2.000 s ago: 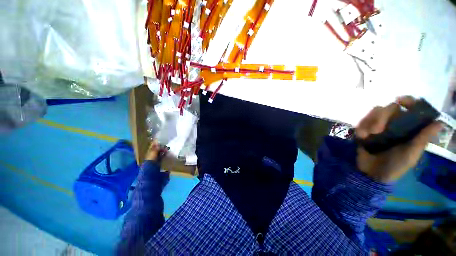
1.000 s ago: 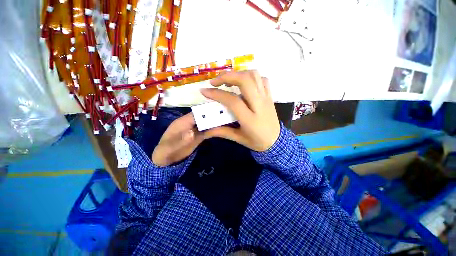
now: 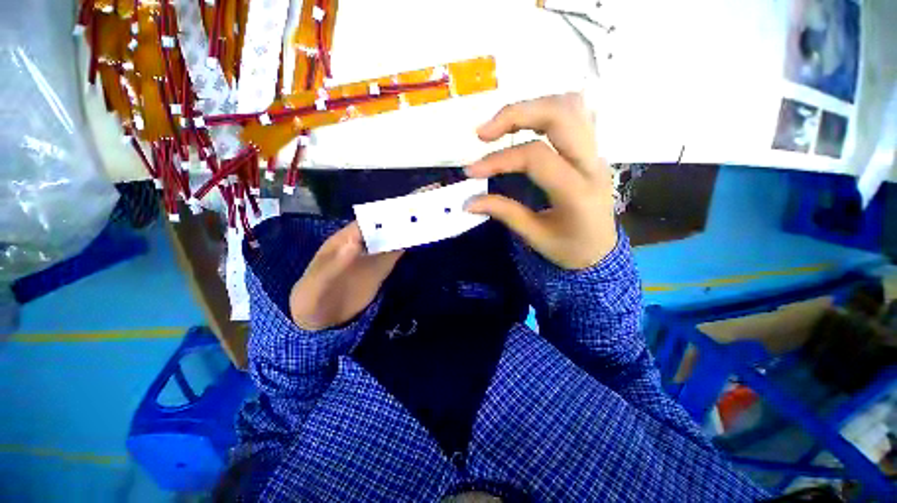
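Note:
A white card with small black dots (image 3: 421, 218) is held up in front of my lap, just off the bench's front edge. My left hand (image 3: 341, 280) grips its left end, thumb on its face. My right hand (image 3: 551, 187) is at the card's right end, thumb and index fingertips at its edge, other fingers spread above. Whether a tiny piece sits at the right fingertips cannot be told. Beyond the hands, a joined strip of orange flex circuits (image 3: 423, 88) with dark red wires lies on the bench.
More orange strips with red leads (image 3: 148, 69) hang over the bench edge at left. A cloudy plastic bag (image 3: 44, 147) is far left. A blue stool (image 3: 177, 432) stands below. An instruction sheet (image 3: 824, 88) lies at right, above a blue frame (image 3: 787, 413).
The right hand moved from far right to the card, joining the left hand. In the last second, its fingers shifted right, uncovering more of the card.

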